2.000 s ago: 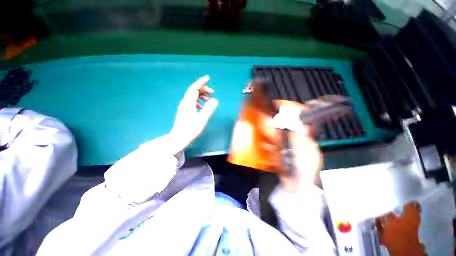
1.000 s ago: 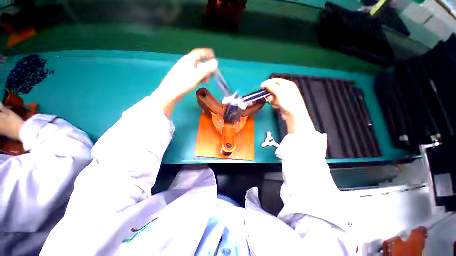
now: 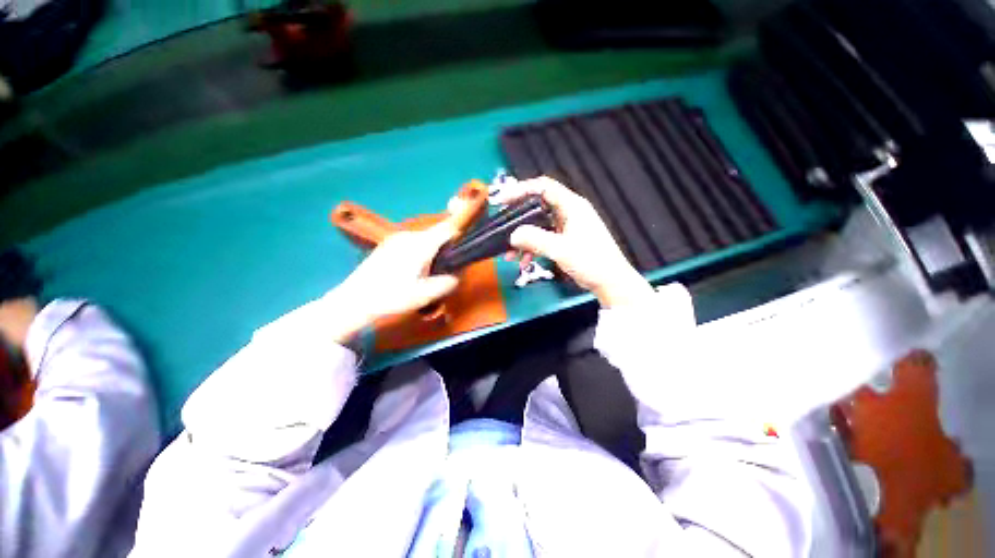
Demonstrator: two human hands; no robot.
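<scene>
My left hand and my right hand hold black legs between them, above the orange-brown jig. The legs lie close together; I cannot tell how many there are. The jig sits at the front edge of the teal bench, one lobed arm pointing to the far left, partly hidden by my left hand. A small silver three-pointed hub lies on the bench just below my right hand. Another silver piece shows by my right fingertips; I cannot tell whether it is held.
A black ribbed tray lies right of the jig. Stacked black trays stand beyond it. An orange-brown machine plate is at lower right on the pale machine. Another person's sleeve is at left. A reddish-brown object stands beyond the bench.
My hands have come together and lower, with the black legs side by side between them instead of apart over the jig. The view has turned, moving the jig left in the picture.
</scene>
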